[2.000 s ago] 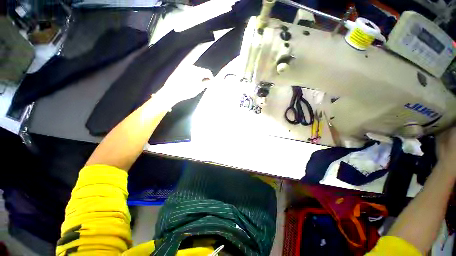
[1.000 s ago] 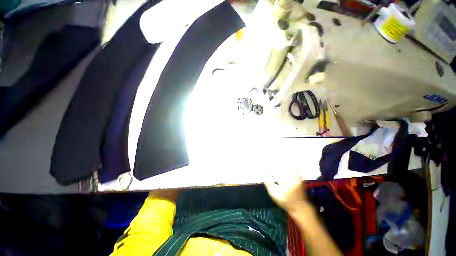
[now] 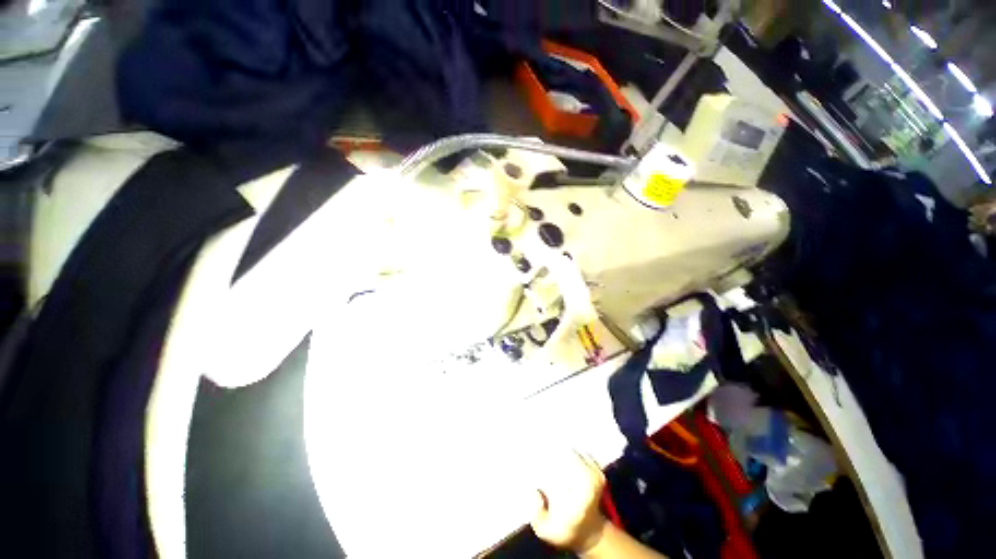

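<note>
A dark curved band [image 3: 257, 459] lies on the glaring white table left of the sewing machine [image 3: 644, 246]. A white overexposed shape covers part of the band. More black and purple bands [image 3: 82, 360] lie at the far left. My right hand [image 3: 570, 504] is bare, at the table's front edge, with fingers partly curled; glare and blur hide whether it holds anything. My left hand is not in view. The presser foot and needle cannot be made out in the glare.
Yellow-handled snips [image 3: 590, 342] lie by the machine. Navy and white scraps [image 3: 679, 355] lie at the right table edge. A thread cone [image 3: 659, 177] and control panel [image 3: 734, 140] stand behind. Orange-red baskets [image 3: 573, 90] and dark cloth [image 3: 295, 82] are around.
The view has turned and tilted, showing more of the room behind and at right. My right hand is still by the table's front edge. The left sleeve has left view.
</note>
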